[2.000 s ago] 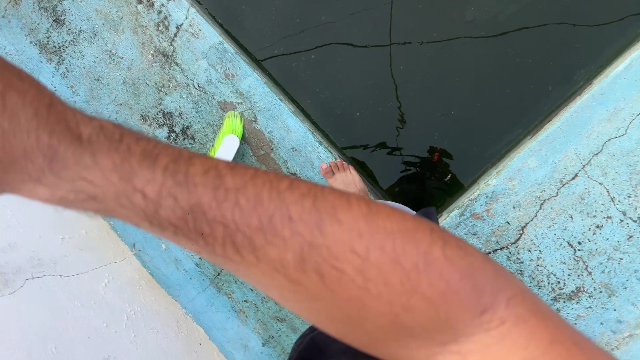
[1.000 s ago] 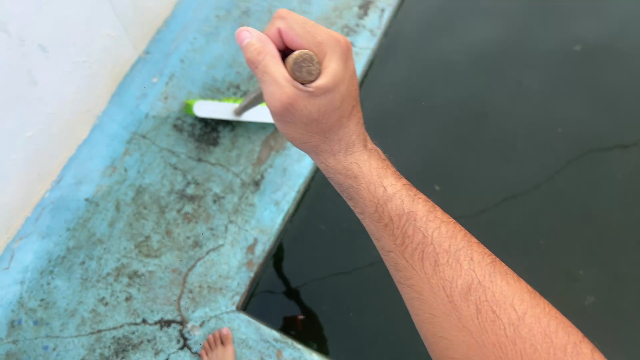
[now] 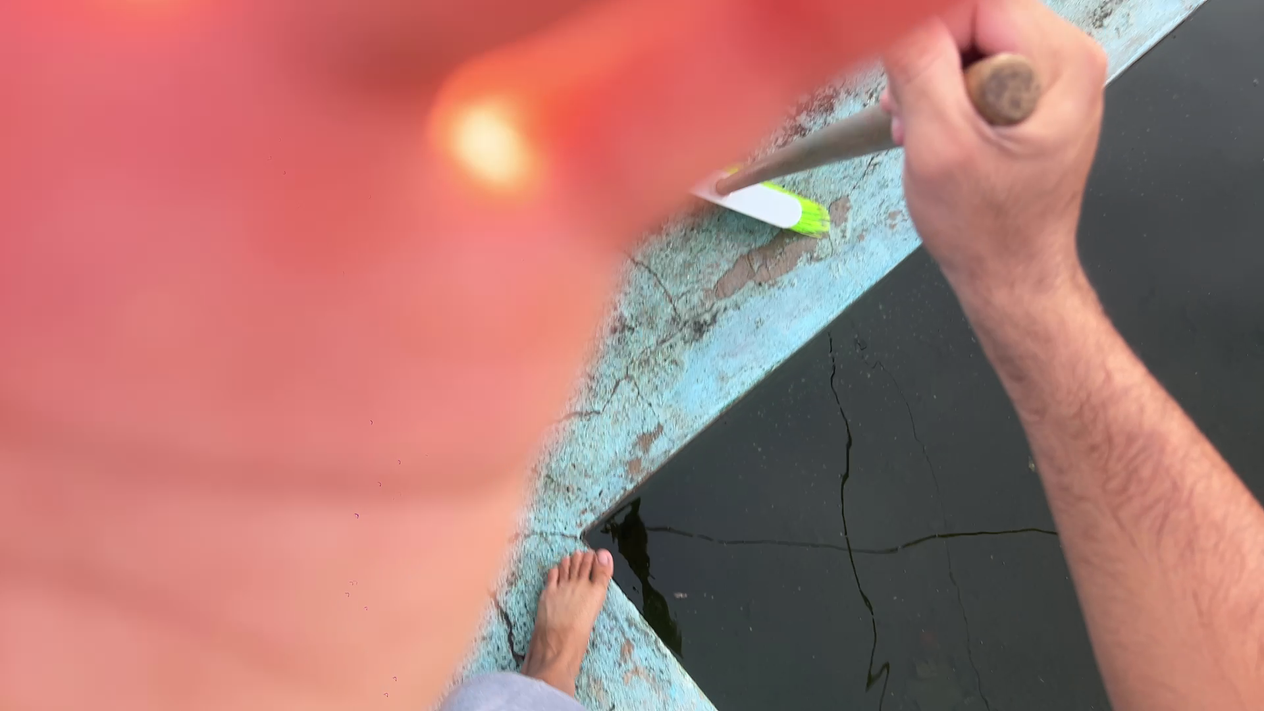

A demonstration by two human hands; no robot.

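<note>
My right hand, at the upper right, is wrapped around the rounded end of a wooden handle. The handle slants down and left to a scrub brush with a white head and bright green bristles. Its head lies on worn light-blue painted concrete, beside a bare brownish patch. A large blurred reddish shape, which appears to be my left hand very near the camera, fills the left side. Its fingers cannot be made out, and it hides the left part of the brush head.
The blue concrete ledge is stained and cracked and meets another stretch at a corner. Dark water with line-like reflections or cracks lies inside that corner. My bare foot stands on the ledge right at the corner.
A blurred shape, seemingly my left hand, has come in across the left side of the view. My right hand still holds the handle. The view has shifted.
</note>
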